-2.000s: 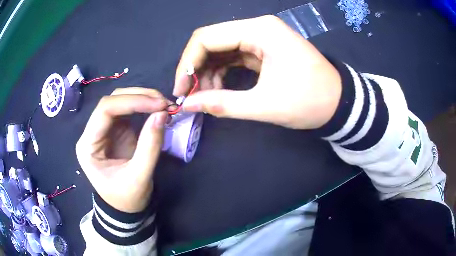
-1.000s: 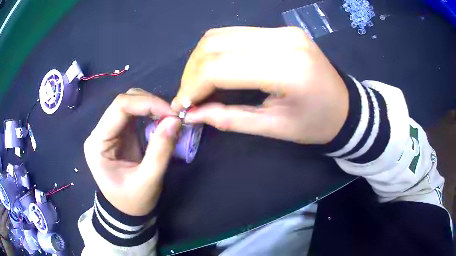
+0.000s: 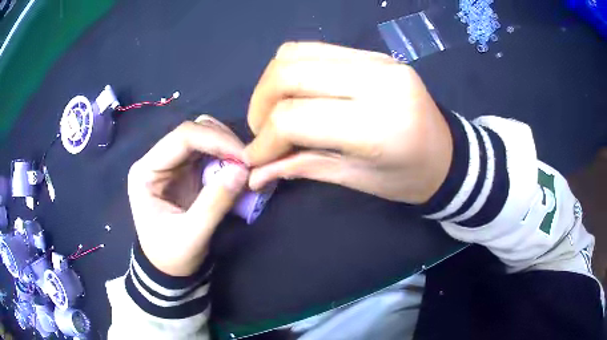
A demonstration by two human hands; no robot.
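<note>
A round lilac plastic housing (image 3: 251,206) lies under my fingertips on the dark mat, mostly hidden by my hands. A bit of its red lead wire (image 3: 233,161) shows at my left fingertips. My left hand (image 3: 183,192) pinches the lead by the housing between thumb and forefinger. My right hand (image 3: 353,123) has its thumb and fingertips pressed together, touching the left fingertips at the lead. The wire end and any small part between the right fingertips are hidden.
A single housing (image 3: 78,124) with its red lead lies upper left. A pile of housings (image 3: 61,287) is at lower left. A clear bag (image 3: 412,36) and small clear rings (image 3: 478,23) lie upper right. Blue wrapping (image 3: 589,12) is at the far right corner. The green edge (image 3: 279,325) curves near my body.
My right fingers have closed over the wire end and its white connector, which showed before. Both hands have shifted slightly, and the lead is now mostly covered.
</note>
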